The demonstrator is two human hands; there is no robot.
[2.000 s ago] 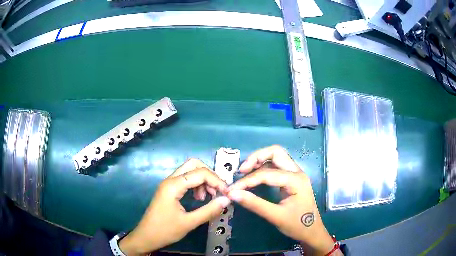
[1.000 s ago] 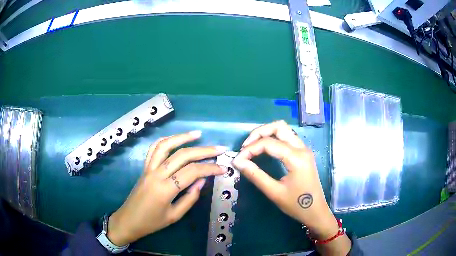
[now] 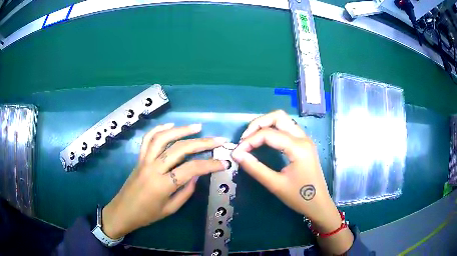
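Note:
A flat grey perforated strip (image 3: pixel 219 200) with a row of dark round holes and a notched right edge lies upright in front of me; its near end is cut off by the picture's edge. My left hand (image 3: pixel 163 180) rests from the left with its fingertips on the strip's far end, by the top hole, fingers spread. My right hand (image 3: pixel 285 165) is at the far end's right side, thumb and forefinger pinched together at the strip's corner. Whatever may be between these fingertips is too small to tell. A thick stacked strip (image 3: pixel 114 125) lies diagonally at left.
A clear blister tray (image 3: pixel 368 140) lies at right, another tray (image 3: pixel 17 155) at the left edge. A long grey bar (image 3: pixel 308 65) with labels lies beyond, near blue tape (image 3: pixel 285 92). Cables (image 3: pixel 435 35) and a white cabinet are at the far right.
Since two seconds ago, both hands have moved from over the strip's middle to its far end, and my left hand has parted from my right. In the last second they have hardly moved.

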